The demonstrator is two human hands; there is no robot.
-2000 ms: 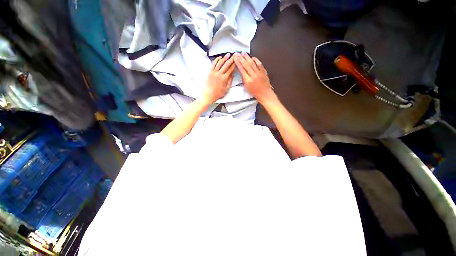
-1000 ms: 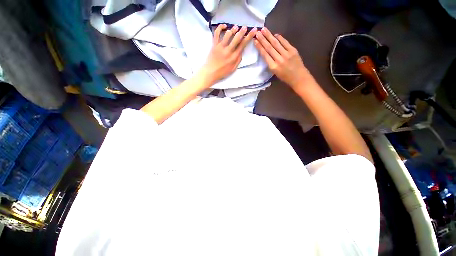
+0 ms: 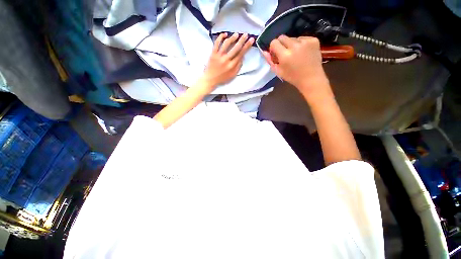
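Note:
A floppy pale grey-white garment piece with dark navy strips lies rumpled in front of me. My left hand lies flat on it with fingers spread, the fingertips at a narrow dark band. My right hand is closed around the orange handle of the steam iron. The iron's pointed tip faces left, at the garment's right edge beside my left fingertips. Whether the soleplate touches the cloth I cannot tell.
The grey-brown table cover lies under the work. A pale braided hose runs right from the iron. Blue plastic crates stand at lower left. Grey cloth hangs at left. A pale rail curves at lower right.
My right hand has left the cloth and taken hold of the iron, which has moved left to the garment and turned. My left hand stays on the dark band.

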